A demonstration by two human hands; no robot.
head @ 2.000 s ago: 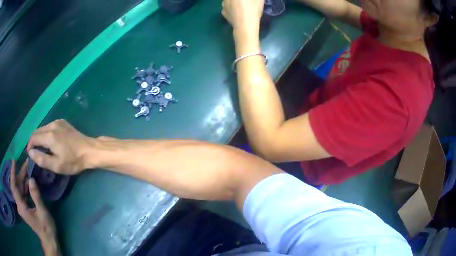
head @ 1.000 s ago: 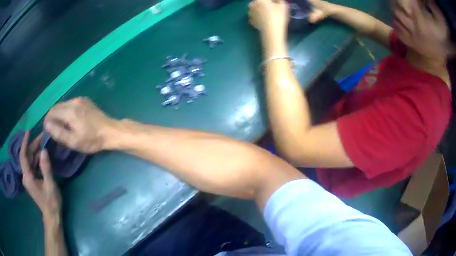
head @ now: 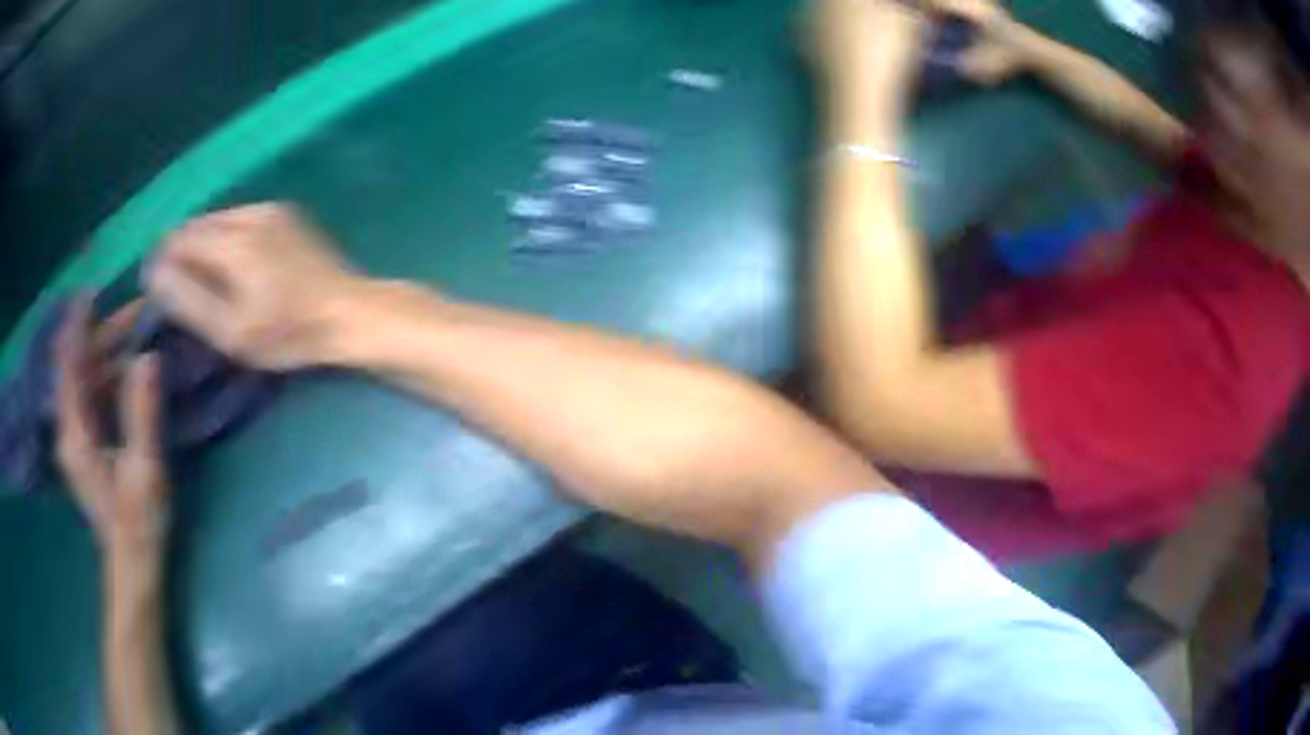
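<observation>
The view is blurred by motion. A dark grey plastic housing (head: 208,385) lies between my two hands at the left. My right hand (head: 252,287) is above it with bent fingers closed on its upper part. My left hand (head: 118,431) stands at its left side, fingers up and thumb against it. The exact grip and any small part under the fingers are hidden. More dark grey housings (head: 29,409) lie at the far left, beyond my left hand.
A loose pile of small dark and silver parts (head: 585,190) lies on the green table (head: 431,216), one part (head: 695,79) apart. A person in red (head: 1149,373) sits at the right, forearm over the table. A dark flat smudge (head: 319,517) is near the table's edge.
The whole view has shifted, so the table, pile and neighbour appear further right and higher. My hands stay at the housing, with little visible change in their pose.
</observation>
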